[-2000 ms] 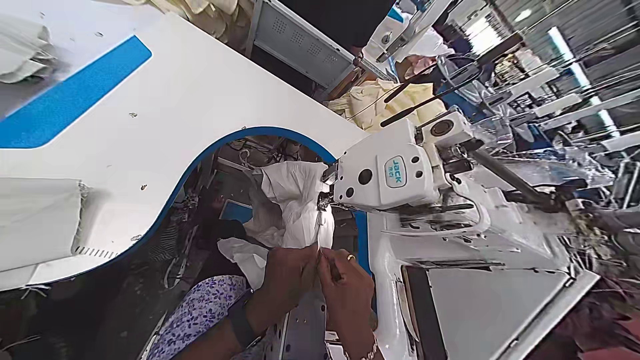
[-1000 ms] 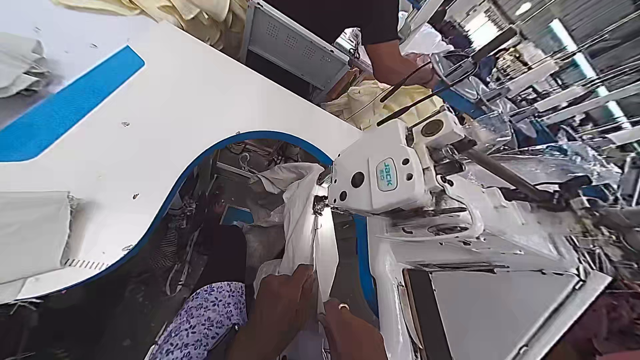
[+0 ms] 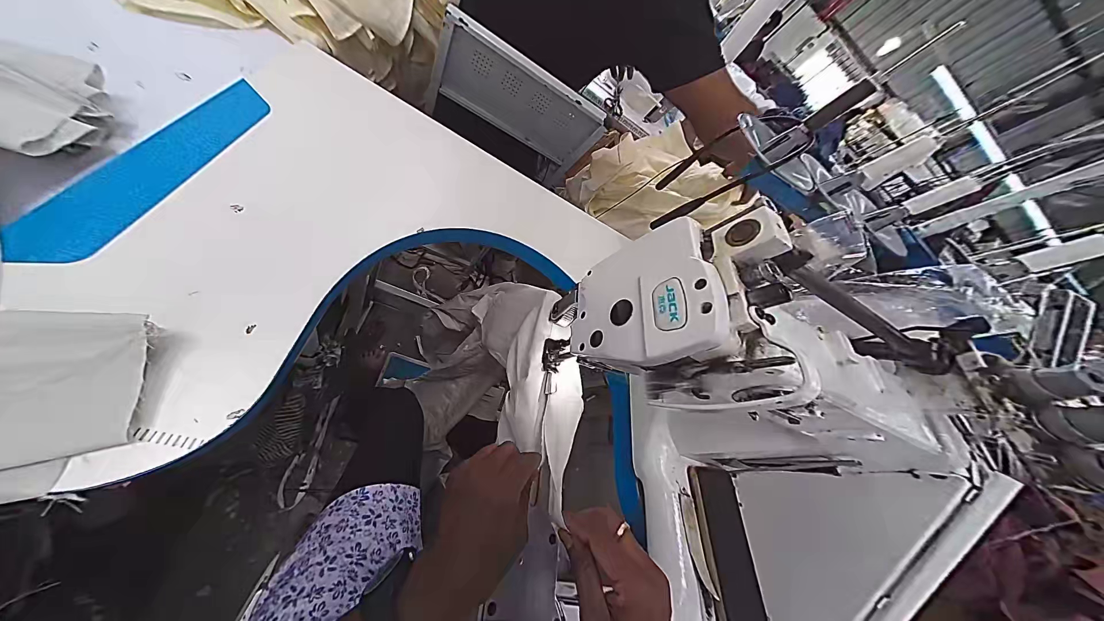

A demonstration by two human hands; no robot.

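A white Jack industrial sewing machine stands right of centre, its lit needle and presser foot over white fabric. The fabric runs from beyond the needle down toward me, over the narrow machine arm. My left hand grips the fabric's left side below the presser foot, fingers bent. Lower and to the right, my right hand, with a ring on one finger, pinches the fabric's near end. Fingertips of both hands are partly hidden by the cloth and the hands themselves.
A white table with a blue-edged cutout curves around the work. Folded pale fabric lies at its left. Cream cloth is piled behind the machine, near a metal box. Another person's arm reaches in at the top.
The other person's dark-sleeved arm has come into view at the top since the earliest frame. My hands, close together at first, are now farther apart along the fabric.
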